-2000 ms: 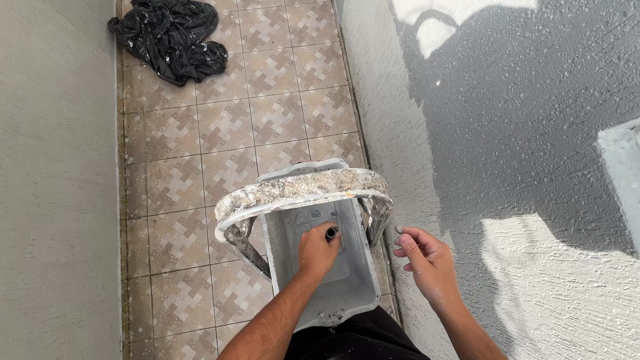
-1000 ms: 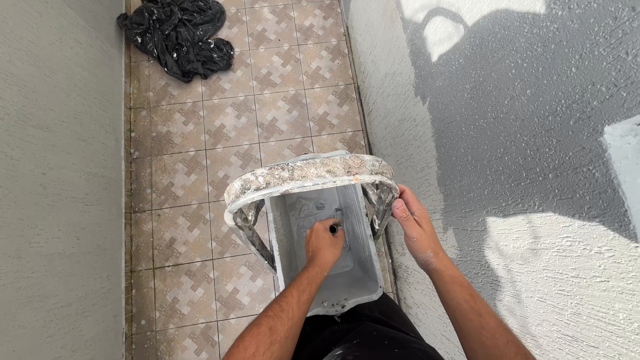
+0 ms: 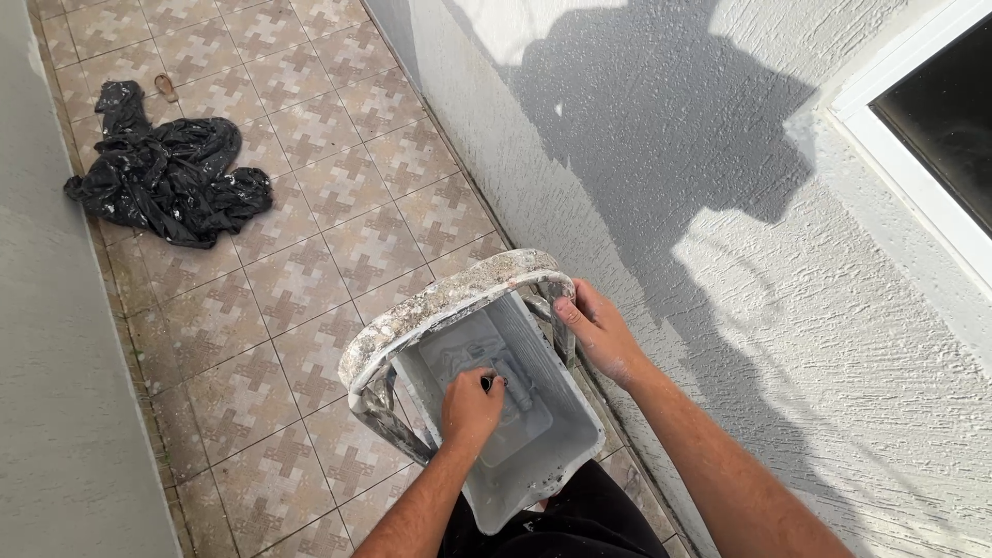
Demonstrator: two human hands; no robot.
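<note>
My left hand (image 3: 471, 404) is closed around the dark handle of a small paint roller (image 3: 515, 384), whose grey sleeve lies low inside a grey plastic paint tray (image 3: 573, 442). Grey paint coats the tray's bottom and ribbed side. A curved, paint-crusted top rail (image 3: 457, 291) of what looks like a stepladder arches over the tray's far end. My right hand (image 3: 601, 329) grips the right end of that rail, thumb on top. What holds up the tray is hidden beneath it.
A crumpled black plastic sheet (image 3: 174, 178) lies on the tiled floor (image 3: 302, 263), a small brownish object (image 3: 165, 87) beside it. A grey wall (image 3: 62, 349) bounds the left. On the right stands a textured wall (image 3: 775, 310), with a white-framed window (image 3: 891, 132) at upper right.
My right hand, apart from the rail two seconds ago, has closed on its right end. My left hand stays in the tray with the roller. The view has swung toward the right wall.
</note>
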